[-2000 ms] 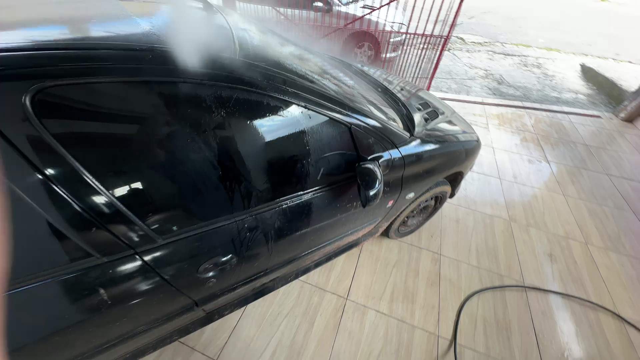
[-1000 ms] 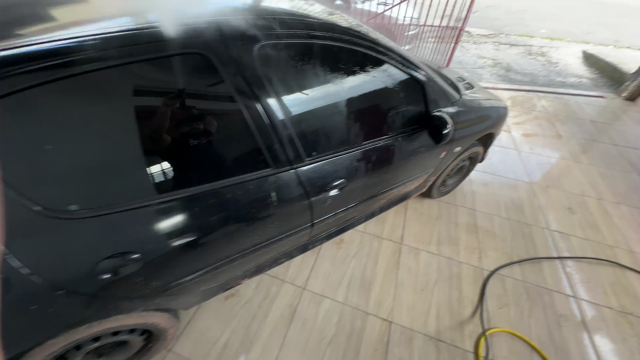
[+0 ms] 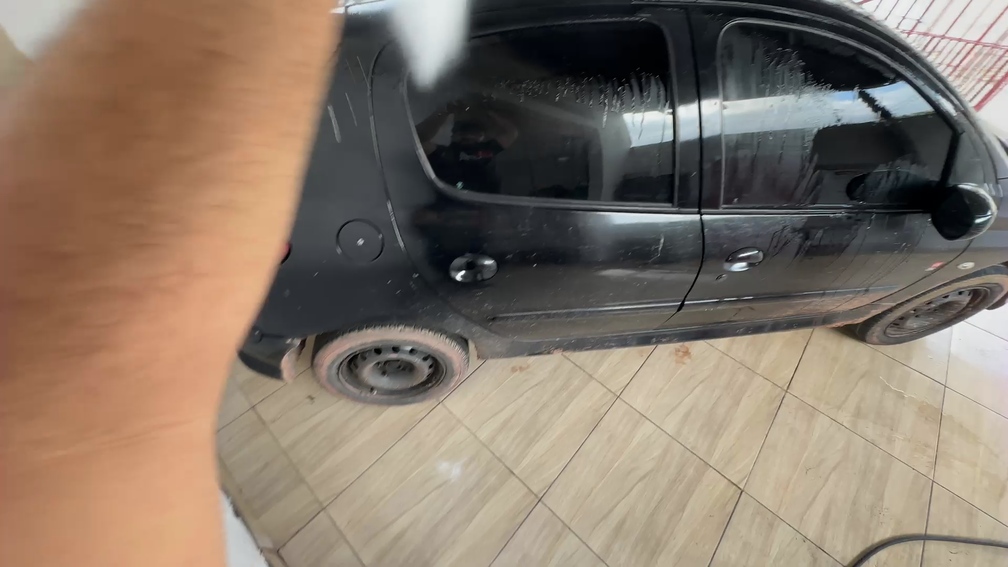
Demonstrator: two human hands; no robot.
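Observation:
A raised bare forearm (image 3: 150, 260) fills the left side of the view; its hand lies outside the frame, and neither of my hands shows. Beyond the arm stands a black car (image 3: 567, 252), seen from its side. White water spray (image 3: 429, 39) comes in at the top edge, over the rear side window. Water droplets and streaks mark the rear side window (image 3: 543, 118) and the front side window (image 3: 827, 118). Reddish dirt coats the tyre of the rear wheel (image 3: 390, 366) and the lower sill. What makes the spray is hidden.
Beige tiles form the floor (image 3: 598, 449) beside the car, with reddish dirt spots near the sill. A dark hose (image 3: 929, 539) lies at the bottom right. The side mirror (image 3: 962, 211) sticks out near the front wheel (image 3: 937, 311). Red metal bars (image 3: 961, 39) stand at the top right.
The view has swung toward the car's rear, and its rear wheel now shows in full. The forearm has come into view at the left. Water streaks have appeared on the rear side window.

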